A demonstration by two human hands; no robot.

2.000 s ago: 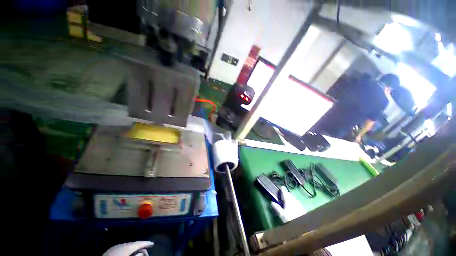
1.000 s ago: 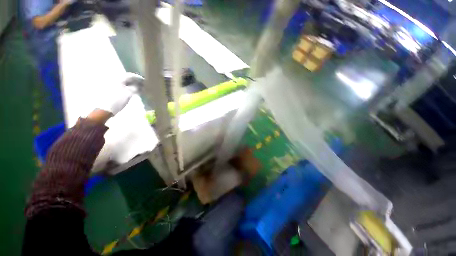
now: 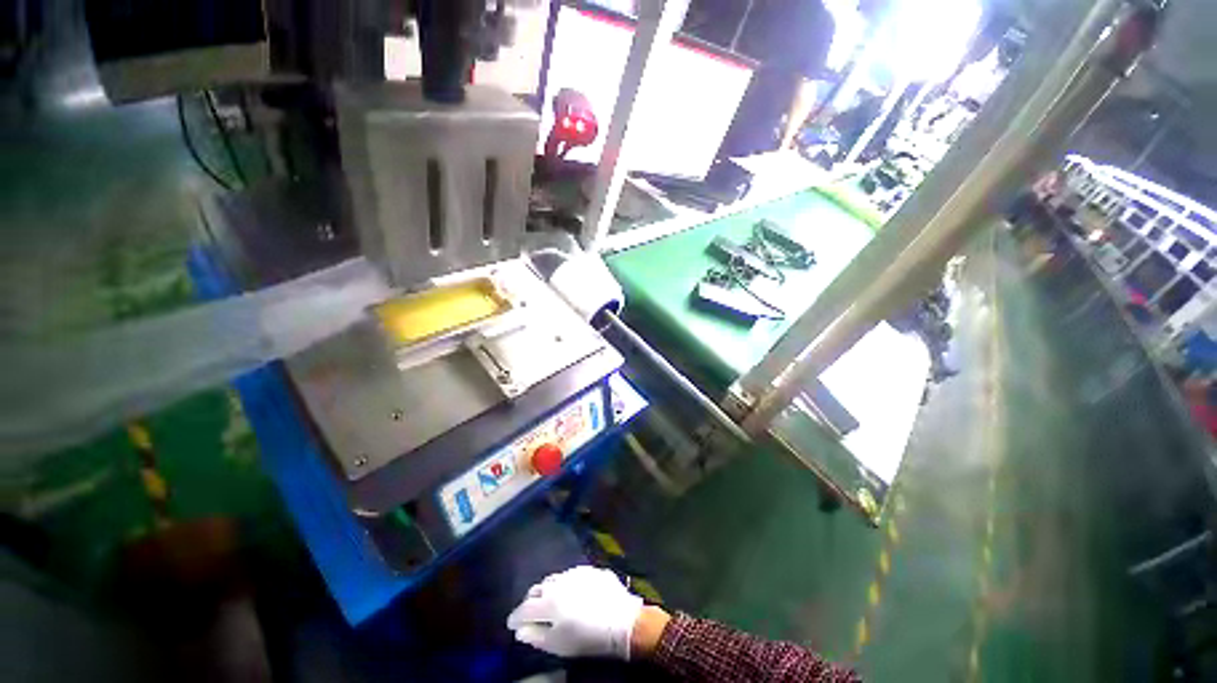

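The welder's metal base plate lies in front of me, with a yellow recessed fixture that holds no adapter. The grey welding horn stands raised over the rear of the fixture. Translucent film trails left from under the horn. My right hand, in a white glove, is low at the bottom centre, below the control panel. Its fingers are loosely apart and nothing shows in it. My left hand is not clearly in view; only a small pale patch shows at the bottom edge.
Several black adapters, one at the near end, lie with cables on the green conveyor. A beige frame bar slants across the right. A film roll on a rod, a red-lit scanner and a white ledge also show.
The view has swung from another bench back to the welder. My right hand, at the conveyor adapters two seconds ago, is now below the welder's front. The fixture was also without an adapter then.
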